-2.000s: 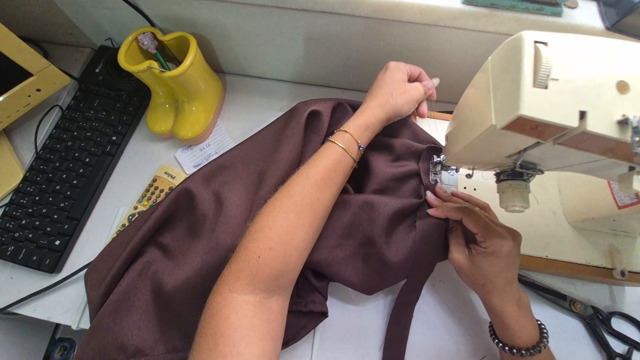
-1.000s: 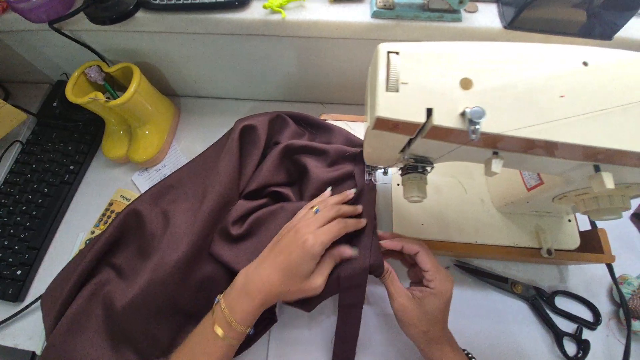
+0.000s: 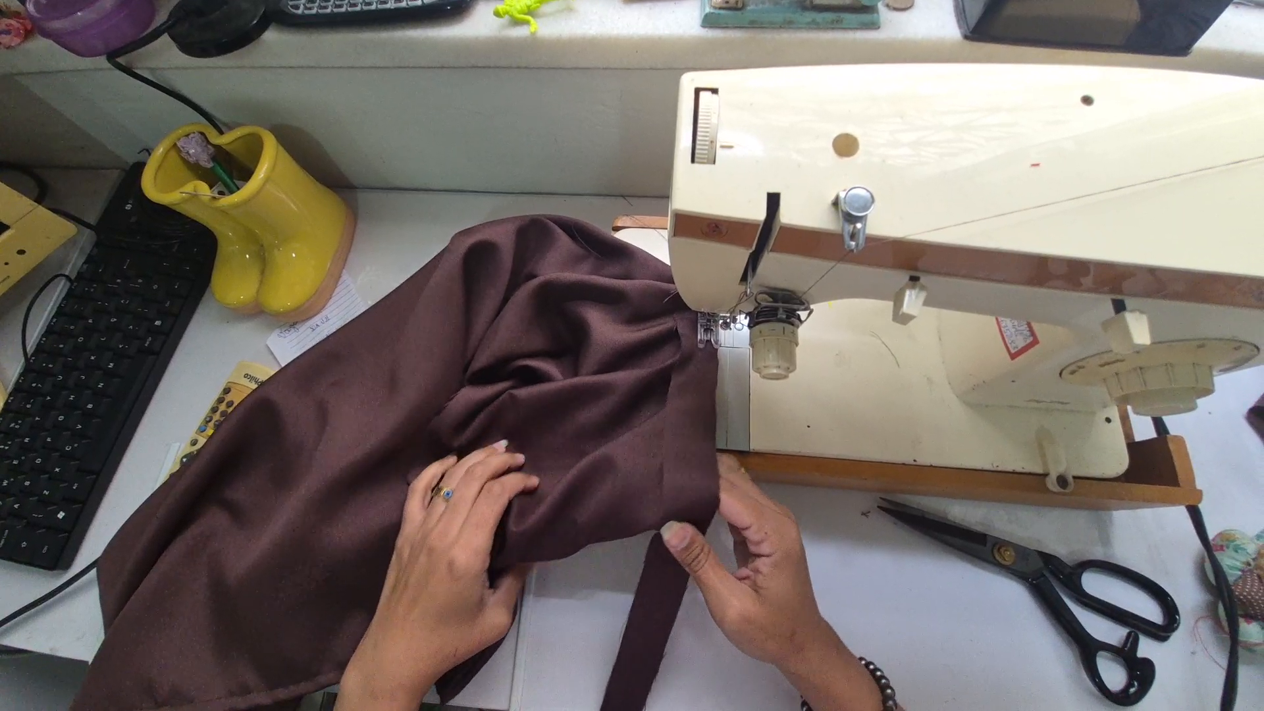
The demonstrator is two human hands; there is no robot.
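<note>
Dark brown fabric lies in folds left of a cream sewing machine, its right edge at the presser foot. A strip of the same brown fabric hangs down from its lower right corner. My left hand rests on the fabric with a fold gathered at its fingers and its thumb partly under the lower edge. My right hand holds the fabric's lower right corner, thumb on top and fingers partly hidden beneath and beside it. Whether the needle is in the fabric cannot be seen.
Black-handled scissors lie right of my right hand, below the machine's wooden base. At the left are a yellow boot-shaped holder, a black keyboard, a yellow remote control and a paper. A ledge runs behind.
My left hand has come down from beside the presser foot to the lower part of the fabric. My right hand has moved from near the foot to the lower right corner.
</note>
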